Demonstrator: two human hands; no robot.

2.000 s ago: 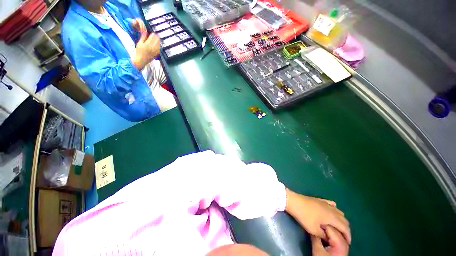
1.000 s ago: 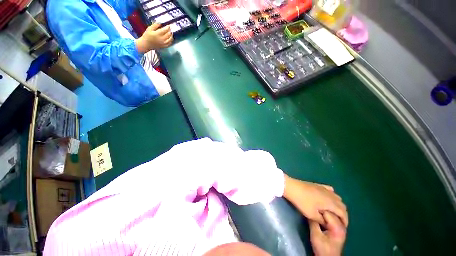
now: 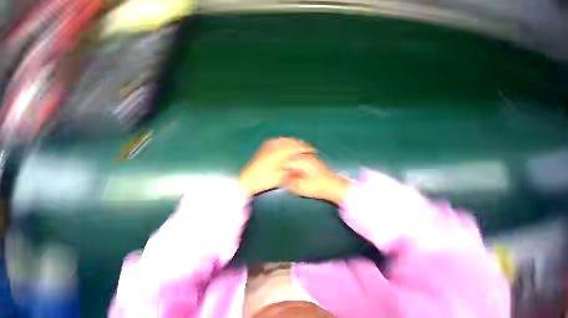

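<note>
The view is blurred by motion. My left hand (image 3: pixel 274 163) and my right hand (image 3: pixel 316 177) are folded together over the glossy green bench surface (image 3: pixel 386 140), in the middle of the picture. Their fingers overlap and touch. No object shows in them, but the palms and most fingertips are hidden. Both arms are in pink-white sleeves.
A grey-black parts tray (image 3: pixel 118 81) is blurred at the upper left, with a red tray (image 3: pixel 37 93) beyond it. A small gold-brown piece (image 3: pixel 137 145) lies on the green surface near the tray. A pale rail (image 3: pixel 349 9) runs along the far edge.
The view has swung to the right, so the trays now lie at the left and the neighbour in blue is no longer clearly seen. Both my hands now show centrally, still together.
</note>
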